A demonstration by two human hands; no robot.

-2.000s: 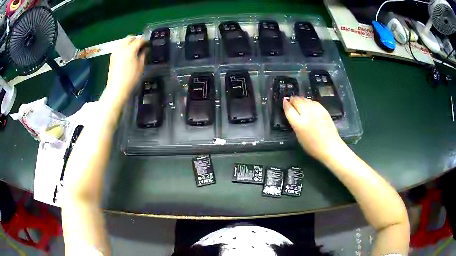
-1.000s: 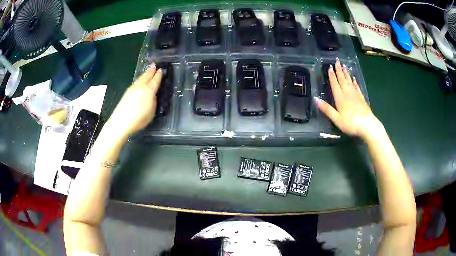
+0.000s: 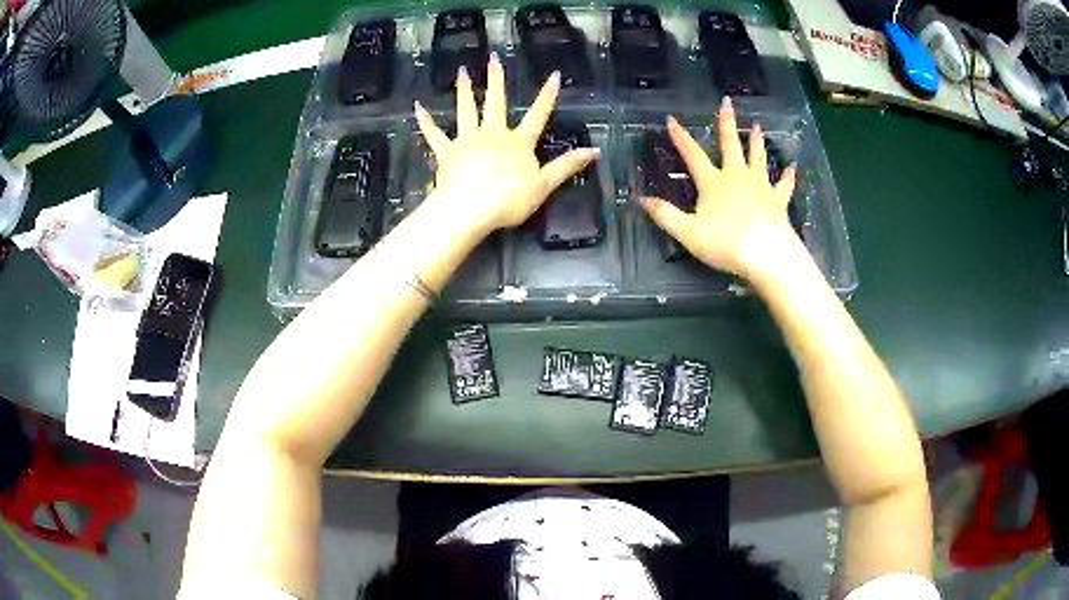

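A clear blister tray (image 3: 563, 305) holds two rows of black phones lying back up with covers off, one of them a phone back (image 3: 352, 193) at the front left. My left hand (image 3: 495, 170) is spread flat, palm down, over the tray's front row and hides a phone there. A phone (image 3: 571, 211) shows partly beside its thumb. My right hand (image 3: 736, 205) is spread palm down over the front row's right part, partly hiding phones. Neither hand grips anything. Several batteries lie before the tray, one battery (image 3: 471, 365) apart from the others.
A smartphone (image 3: 172, 322) lies on white paper (image 3: 96, 375) at left, near a plastic bag (image 3: 88, 252). A dark fan (image 3: 65, 59) stands behind. At right a blue mouse (image 3: 911, 59) lies on a pale box (image 3: 850, 59). Red stools (image 3: 70, 492) stand below.
My left hand has moved right from the tray's left end to over its middle, uncovering the front left phone. My right hand has shifted slightly left, with fingers spread wider.
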